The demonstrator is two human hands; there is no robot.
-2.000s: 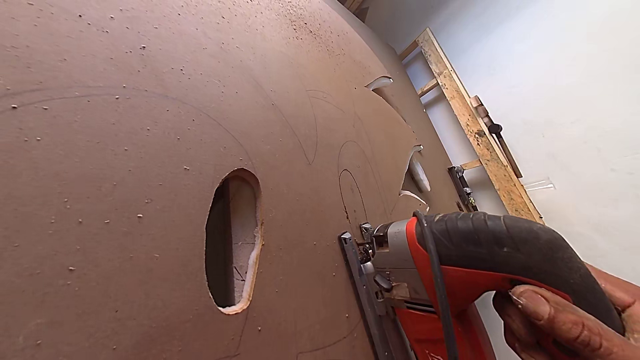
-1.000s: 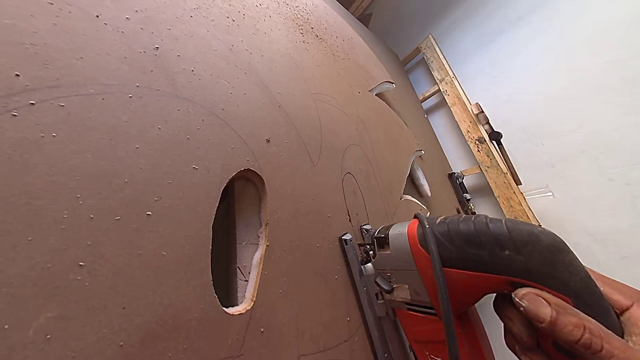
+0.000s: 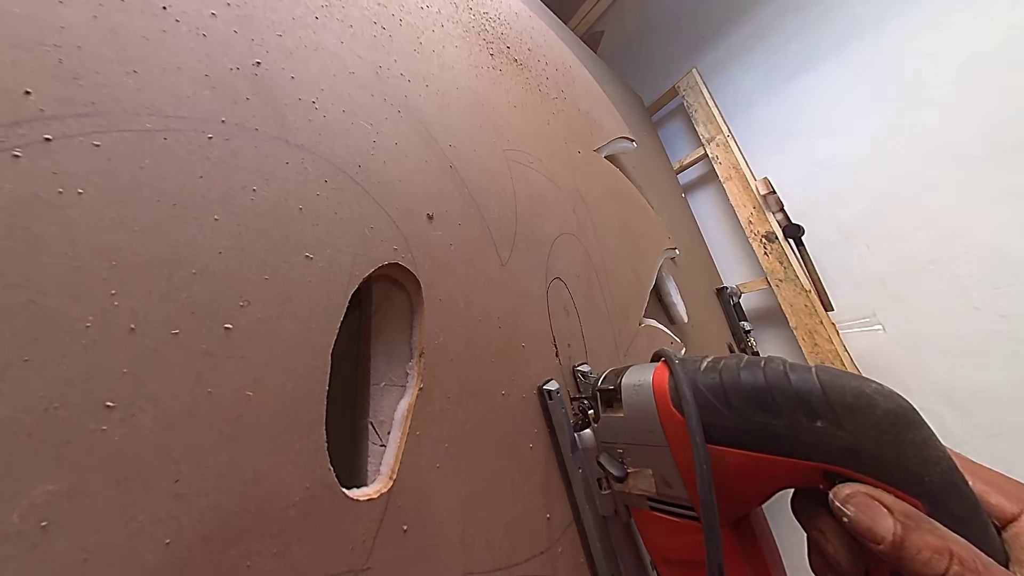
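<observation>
My right hand (image 3: 904,528) grips the black handle of a red and grey jigsaw (image 3: 672,448), its thumb on the near side of the grip. The jigsaw's metal base plate (image 3: 572,480) lies against a large brown board (image 3: 200,384). Just ahead of the base plate, a narrow curved line with a dark edge runs over the board; the blade itself is hard to make out. Left of the tool, an elongated hole (image 3: 374,380) with a rough pale edge goes through the board. A black cord loops across the tool's body. My left hand is out of view.
Pencil curves and pale crumbs mark the board. Curved cutouts (image 3: 668,296) lie near its right edge. Beyond stand a wooden frame (image 3: 760,224) with a hammer-like tool (image 3: 796,240) on it, a metal tool part (image 3: 736,320) and a white wall (image 3: 920,160).
</observation>
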